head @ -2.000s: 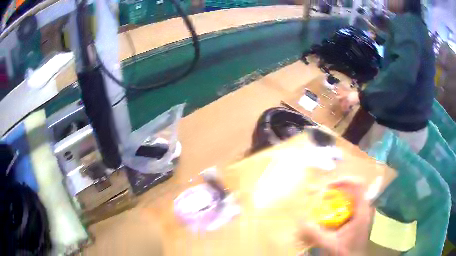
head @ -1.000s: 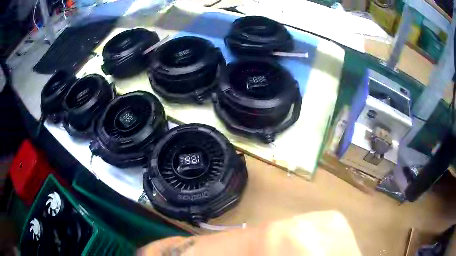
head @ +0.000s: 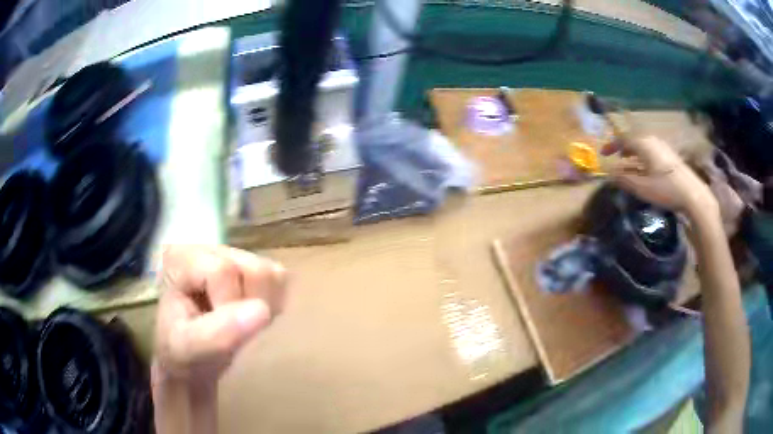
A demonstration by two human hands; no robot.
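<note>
A black round fan (head: pixel 636 242) lies on a brown board (head: pixel 576 339) at the right, with a crumpled silvery-grey bundle (head: pixel 566 265) beside it. My right hand (head: pixel 653 172) is over the far side of this fan, fingers bent, near the right end of a second brown board (head: pixel 530 157); blur hides whether it grips anything. That board bears a purple-white ring (head: pixel 487 115) and an orange ring (head: pixel 583 158). My left hand (head: pixel 216 309) is curled closed above the bench at the left, with nothing visible in it.
Several black fans (head: pixel 102 208) are at the left, some on a cream and blue pad (head: pixel 197 127). A white-grey screw feeder (head: pixel 254 165) stands behind the bench (head: pixel 339 356), with a thick black driver (head: pixel 298 93) hanging before it and a plastic bag (head: pixel 415 157) beside it. Another person's sleeve shows at the right edge.
The view has swung right from the waiting fans. Both hands now show, where only a blurred bare arm or hand showed before. The board with rings lies farther back than two seconds ago.
</note>
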